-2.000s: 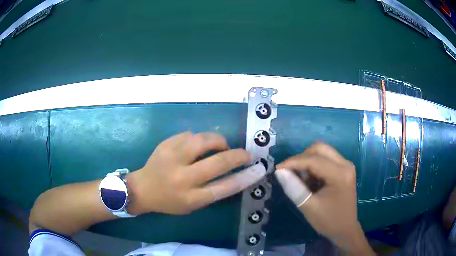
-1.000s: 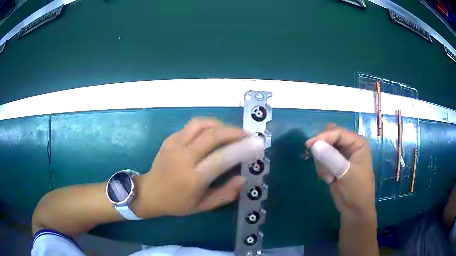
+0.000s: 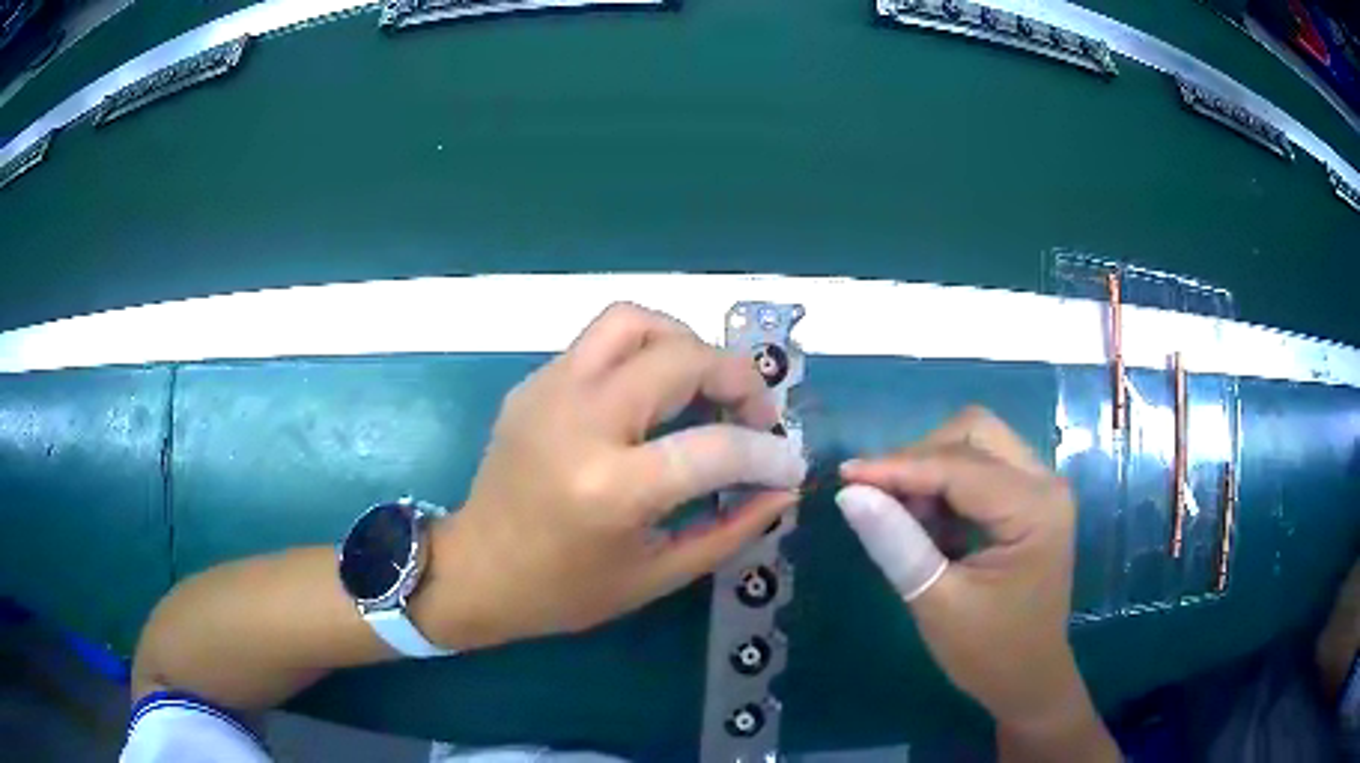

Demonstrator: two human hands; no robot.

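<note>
A silver-grey multi-port housing (image 3: 726, 626) lies upright in the view, with black round ports along it. My left hand (image 3: 597, 462), with an off-white cot on one finger, reaches over its upper half and hides some ports. Its thumb and fingertip are close together at the housing's right edge. My right hand (image 3: 977, 552), with a cot on the thumb, is just right of the housing. Its thumb and finger pinch a tiny dark part (image 3: 828, 479), blurred between the two hands. Whether my left fingertips also grip it is not clear.
A clear plastic tray (image 3: 1080, 447) with several copper-coloured rows (image 3: 1180, 462) lies at the right across the white stripe (image 3: 448, 316). More grey housings (image 3: 999, 33) stand along the far side of the green surface. A watch is on my left wrist.
My right hand has moved left toward the housing, near my left fingertips. My left fingers have drawn together at the housing's right edge. More housings show at the far side.
</note>
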